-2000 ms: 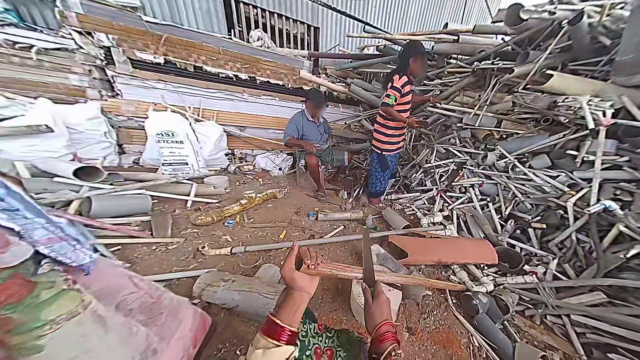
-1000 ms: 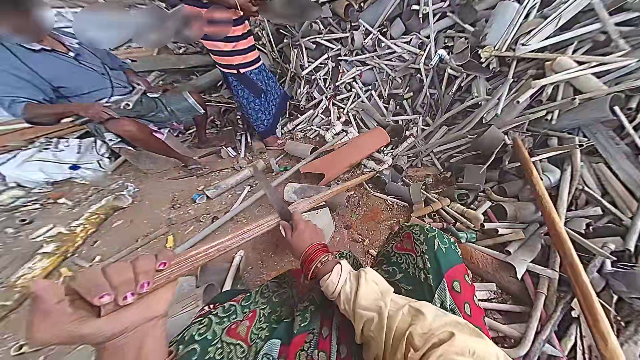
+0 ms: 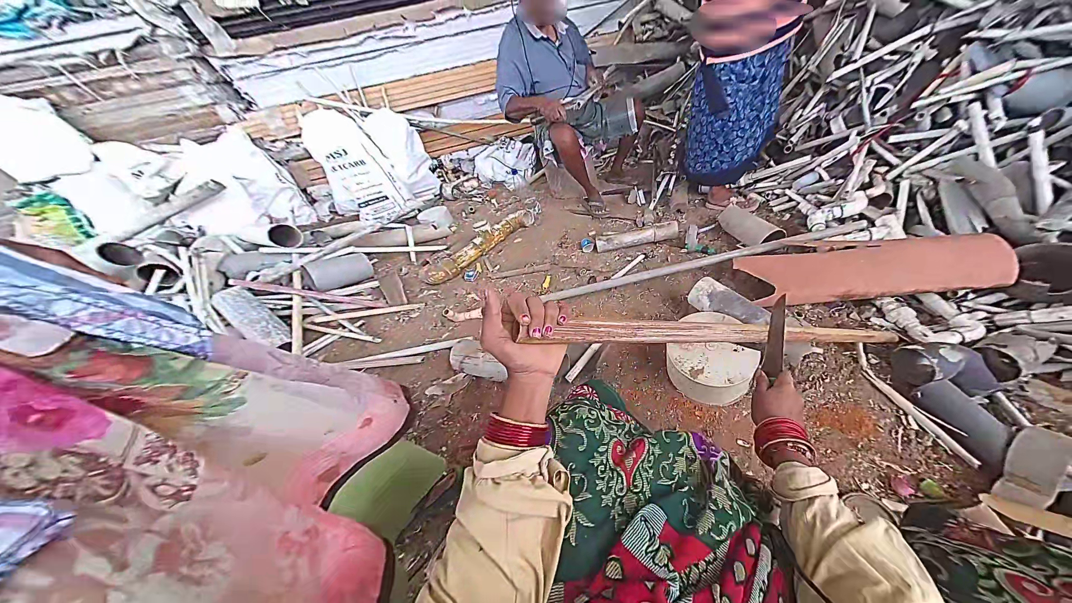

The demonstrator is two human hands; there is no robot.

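My left hand [image 3: 528, 335] grips the left end of a long strip with a striped, wood-like surface [image 3: 653, 332], which lies level across the view. In my right hand [image 3: 777, 400] is the handle of a knife, its blade [image 3: 775, 339] pointing up and crossing the strip toward its right part. Whether blade and strip touch, I cannot tell. Below the strip stands a round cream-coloured block or container [image 3: 712, 368]. A split orange-brown pipe [image 3: 888, 266] lies beyond the strip's right end.
Plastic pipe scrap [image 3: 946, 126] is heaped at the right. White sacks [image 3: 356, 163] and grey pipes [image 3: 339, 272] lie at the left. Floral cloth [image 3: 209, 469] covers the near left. A seated person [image 3: 548, 75] and a standing person [image 3: 737, 100] are at the back.
The view has swung down, then back left and up. Both hands stay on the strip and knife in all frames; the strip, slanted one second ago, now lies nearly level.
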